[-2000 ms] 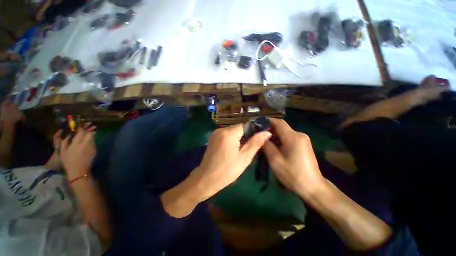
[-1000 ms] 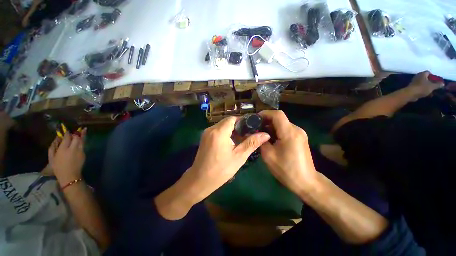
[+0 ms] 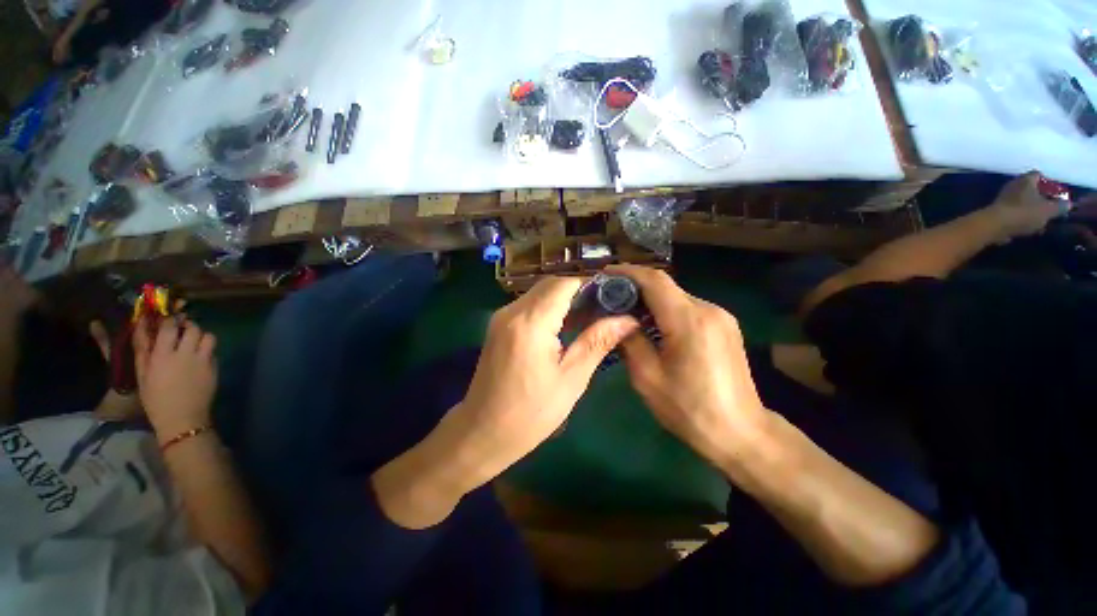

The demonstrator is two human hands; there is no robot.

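A small black unit with a round, glossy, lens-like end (image 3: 616, 295) is held above my lap, just below the table's front edge. The round end faces up towards me. My left hand (image 3: 529, 361) grips it from the left, thumb across its lower side. My right hand (image 3: 698, 367) grips it from the right with bent fingers. Both hands are bare. The fingers hide most of the body. A little dark material shows beneath, between the hands, too dim to make out.
The white-covered table (image 3: 481, 132) bears bagged cable sets (image 3: 824, 54), a white cable (image 3: 710, 150), a black stick (image 3: 611, 157) and short dark sticks (image 3: 343, 130). A wooden tray (image 3: 529, 267) and blue-capped object (image 3: 492, 250) are below its edge. People's arms are at left (image 3: 181, 385) and right (image 3: 950, 247).
The unit's round end has tipped to face me more directly, showing a glassy ring. The dark piece hanging below it earlier is now mostly hidden. Both hands keep their hold. The view has shifted slightly.
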